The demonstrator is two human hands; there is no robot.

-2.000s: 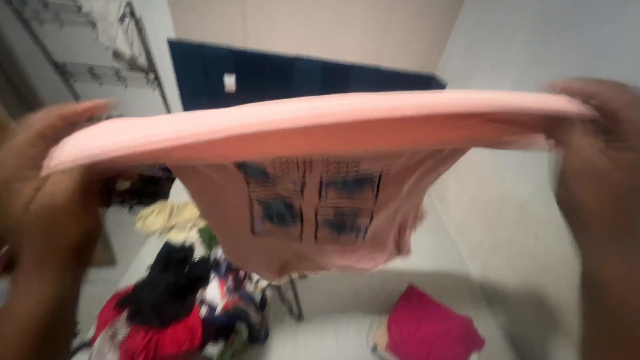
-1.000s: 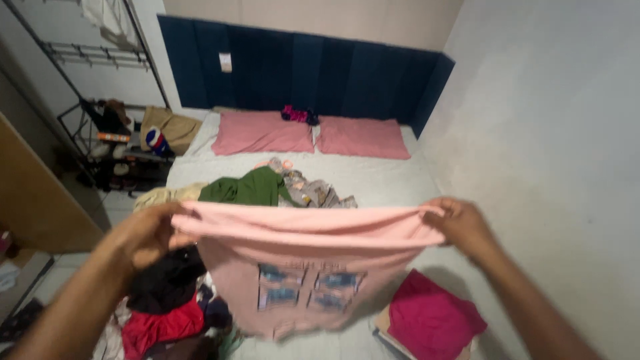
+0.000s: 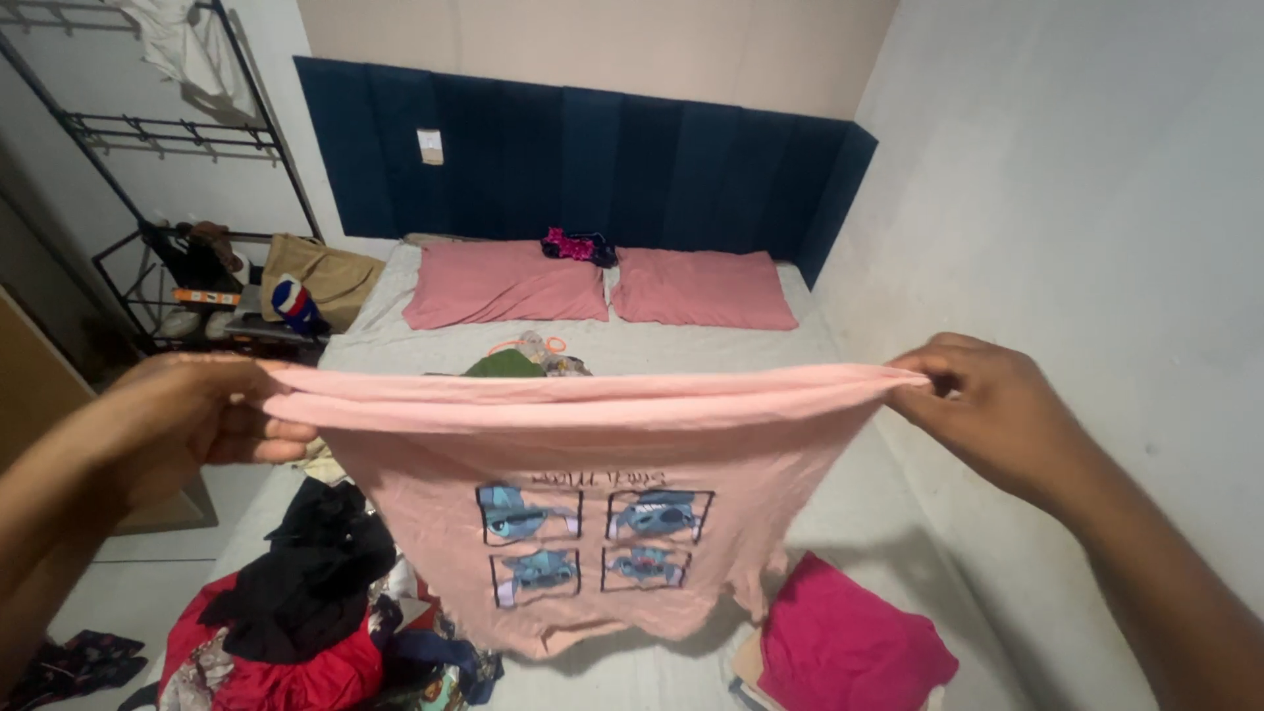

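A pink T-shirt [image 3: 592, 444] with four printed cartoon panels, seen upside down, hangs stretched between my hands above the bed. My left hand [image 3: 212, 410] pinches one end of its hem at the left. At the right, my right hand [image 3: 973, 405] grips the other end between thumb and fingers. Below the left side of the shirt lies a heap of mixed clothes, with a black garment [image 3: 306, 583] over a red one [image 3: 306, 676]. A folded magenta garment [image 3: 849, 642] tops a small stack at the lower right. Part of a green garment [image 3: 506, 364] shows behind the shirt.
Two pink pillows [image 3: 509, 286] [image 3: 703, 288] rest against a dark blue padded headboard [image 3: 592, 163]. A black metal rack [image 3: 272, 148] holding shoes and bags stands at the left. The wall [image 3: 1076, 227] runs along the right side. Dark patterned cloth [image 3: 84, 667] lies at the lower left.
The pink shirt, blurred and close to the view two seconds ago, now hangs lower with its printed front spread out. Both hands keep hold of its ends.
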